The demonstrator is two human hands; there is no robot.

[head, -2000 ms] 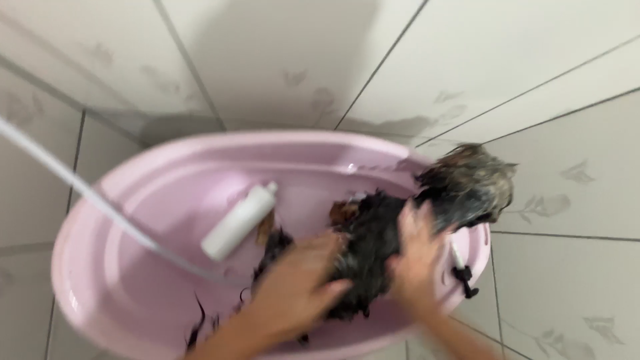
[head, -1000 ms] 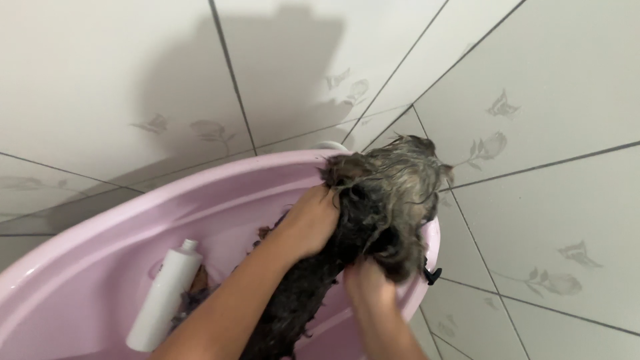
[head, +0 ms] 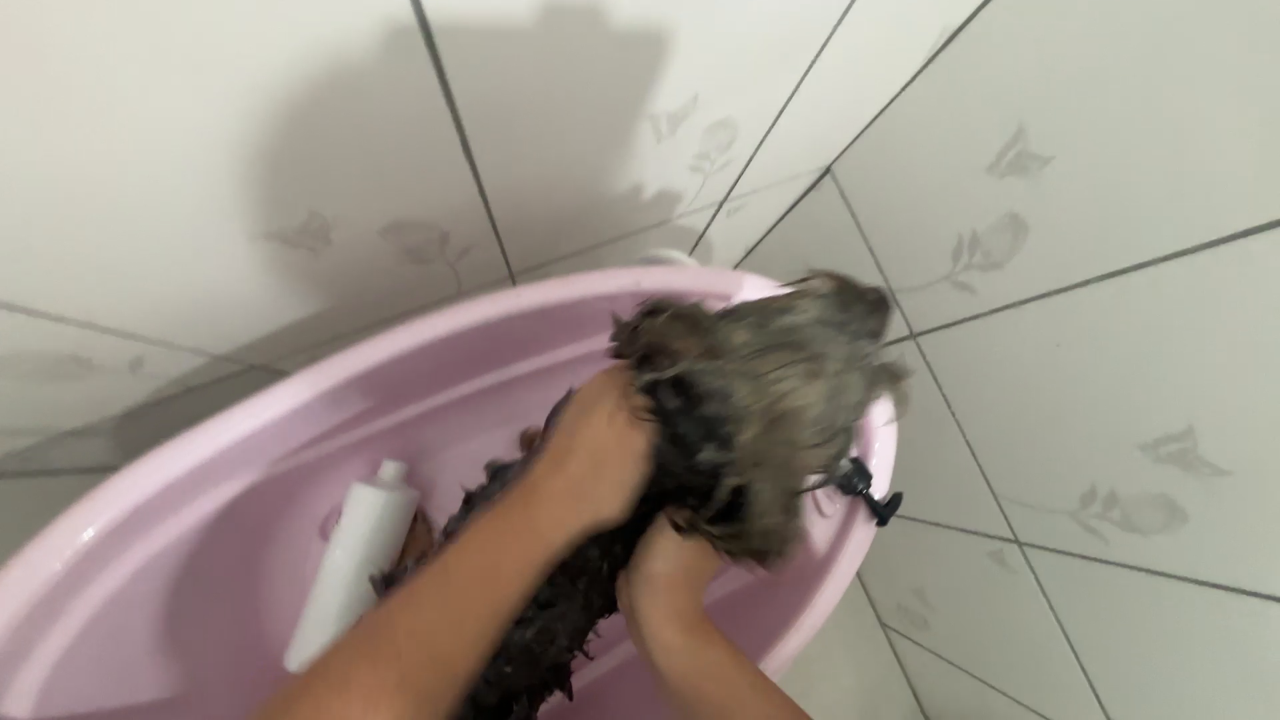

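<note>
A small wet dog point(head: 790, 390) with a grey-brown head and dark body stands in a pink plastic tub point(head: 300, 420), its head near the right-hand rim. My left hand point(head: 600, 445) lies on the dog's neck and upper back, with the fingertips buried in fur. Against the underside of its neck or chest rests my right hand point(head: 670, 570), whose fingers are mostly hidden by the dog. Whether either hand grips the fur is unclear. Beside my left forearm, a white plastic bottle point(head: 355, 560) leans inside the tub.
A black pump-dispenser head point(head: 868, 490) shows at the tub's right rim. Pale tiled walls point(head: 1080, 400) with flower patterns meet in a corner behind the tub. A white round object point(head: 668, 258) is partly visible behind the far rim.
From the dog's back and side, both hands have moved to its neck area. The white hose seen two seconds ago is out of view. The camera view has shifted closer to the dog's end.
</note>
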